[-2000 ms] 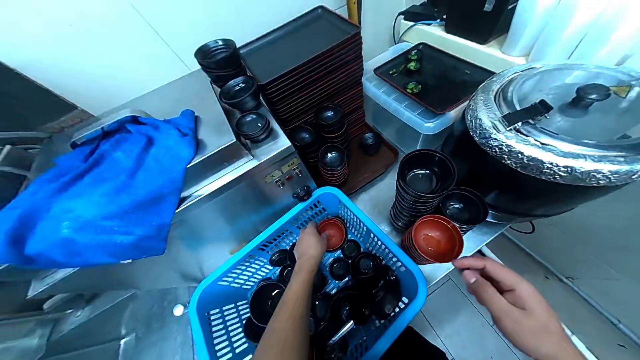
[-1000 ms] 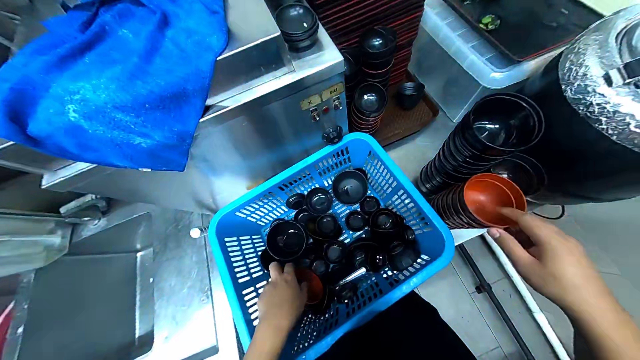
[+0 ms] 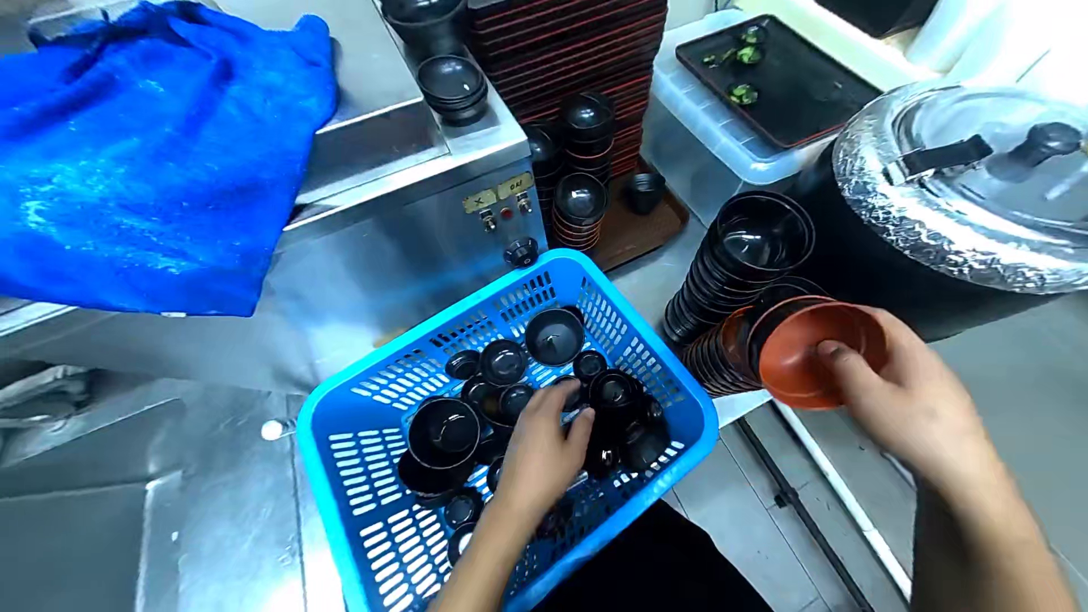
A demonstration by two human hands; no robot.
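Observation:
My right hand (image 3: 901,382) grips a red bowl (image 3: 803,353) by its rim, thumb inside, at the top of a leaning stack of bowls. Beside it leans a taller stack of black bowls (image 3: 761,238). My left hand (image 3: 548,442) is inside a blue plastic basket (image 3: 340,374), its fingers spread among small black cups and bowls; whether it touches one is unclear. A larger black bowl (image 3: 444,432) lies to its left in the basket, and another black bowl (image 3: 554,337) lies toward the basket's far corner.
A large black pot with a foil-edged lid (image 3: 977,195) stands at right. Behind are stacked trays (image 3: 569,51), small bowl stacks (image 3: 580,204) and a clear plastic box (image 3: 693,119). A blue cloth (image 3: 161,161) drapes over the steel counter at left.
The red bowl that was in the basket near my left hand a second ago is no longer seen there. My right hand has closed on the red bowl at the stack. The view has shifted.

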